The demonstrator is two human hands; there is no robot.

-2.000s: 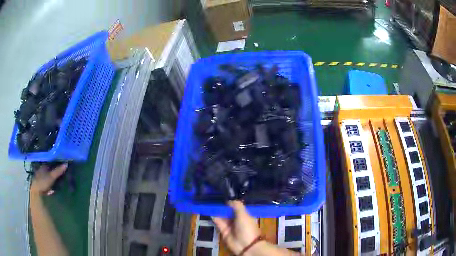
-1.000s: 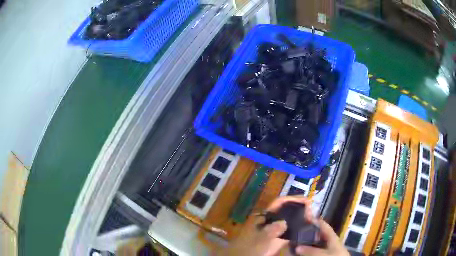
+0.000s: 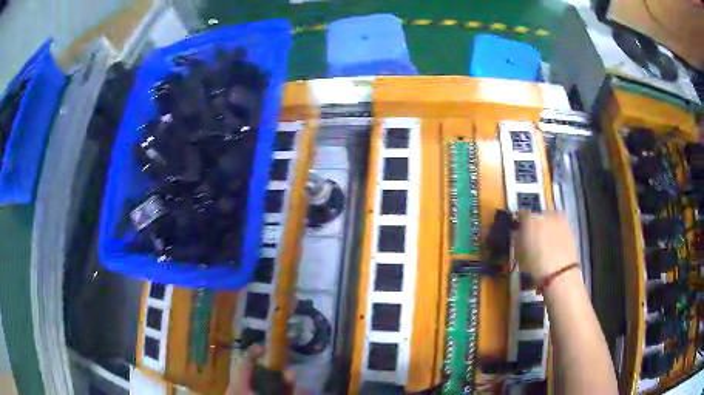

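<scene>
My right hand (image 3: 544, 243), with a red band at the wrist, holds a black power adapter (image 3: 500, 234) over the right part of an orange test tray (image 3: 428, 231). My left hand (image 3: 255, 376) is blurred and cut off by the bottom edge; it holds another black adapter (image 3: 270, 379) beside the left tray's edge. The tray has black sockets (image 3: 392, 238) on white strips and a green connector board (image 3: 464, 197) down its middle. A black cord or piece lies across the board near my right hand. The sockets under my right hand are hidden.
A blue perforated basket (image 3: 266, 154) heaped with black adapters covers part of the left orange tray (image 3: 174, 324). Another blue basket (image 3: 35, 139) is at far left. A loaded orange tray (image 3: 625, 231) is at right. Conveyor rails run between trays. Two blue objects lie beyond them.
The view has swung right, so the basket appears further left. My hands, together around a black adapter a second ago, are now apart, the right one over the middle tray.
</scene>
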